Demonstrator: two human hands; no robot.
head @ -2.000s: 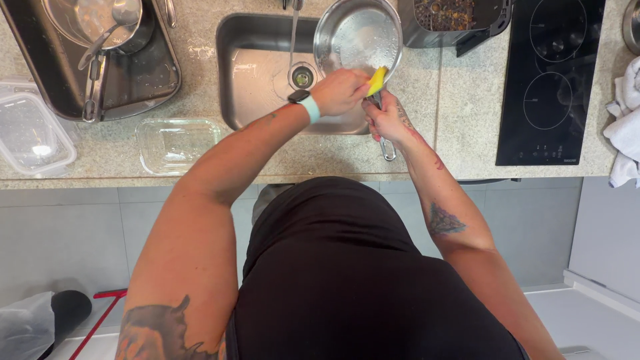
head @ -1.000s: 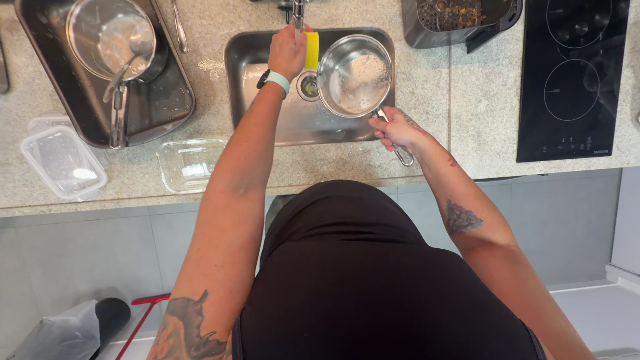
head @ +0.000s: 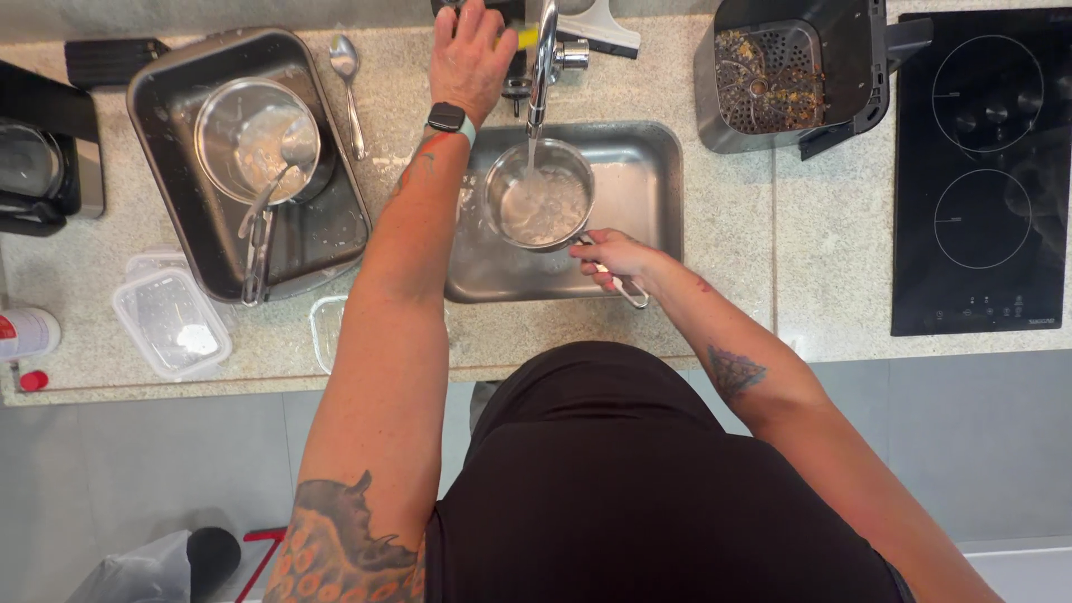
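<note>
My right hand (head: pixel 615 258) grips the handle of a stainless steel saucepan (head: pixel 540 197) over the sink (head: pixel 636 193). Water from the faucet (head: pixel 544 71) runs into the pan, which has water in it. My left hand (head: pixel 473 63) is behind the sink, left of the faucet. A yellow sponge (head: pixel 526 38) shows beside its fingers, partly hidden; whether the fingers still hold it cannot be told.
Left of the sink, a dark roasting pan (head: pixel 322 234) holds a steel pot (head: pixel 251 138) with a spoon. A spoon (head: pixel 347 84), plastic container (head: pixel 172 322) and glass dish (head: pixel 322 335) lie nearby. At right are an air fryer basket (head: pixel 712 109) with crumbs and a cooktop (head: pixel 980 218).
My left hand has moved from the saucepan to behind the sink with the yellow sponge. The saucepan has moved left, under the running water, with my right hand still on its handle.
</note>
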